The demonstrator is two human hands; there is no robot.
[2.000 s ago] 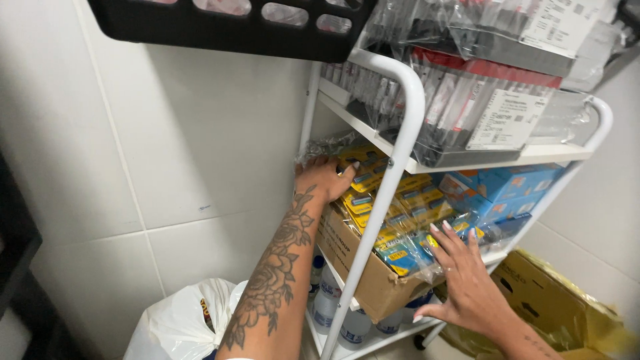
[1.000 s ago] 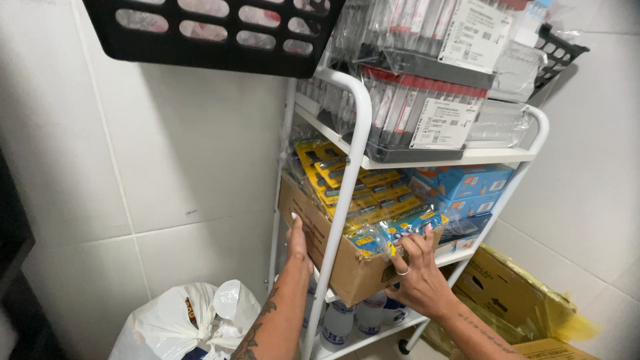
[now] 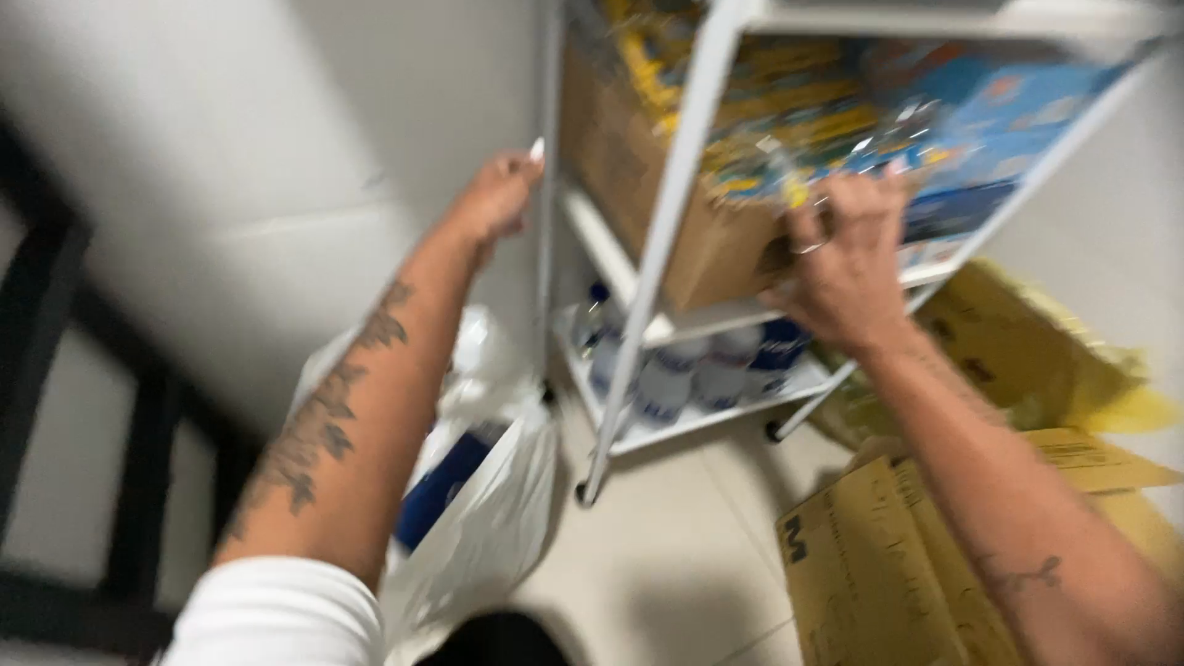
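A cardboard box filled with yellow and blue packets rests on the middle shelf of a white metal trolley. My right hand is at the box's front right corner, fingers bent over the rim by clear plastic wrap; its exact grip is blurred. My left hand is beside the trolley's rear left post, fingers curled, and whether it touches the post cannot be told. Blue boxes stand to the right of the cardboard box.
Bottles stand on the trolley's bottom shelf. A white plastic bag sits on the floor at left. Cardboard boxes and a yellow plastic bag lie at right. A black frame stands at far left.
My left hand has come away from the cardboard box to the trolley's rear post. My right hand stays at the box's front corner. The view has tilted down.
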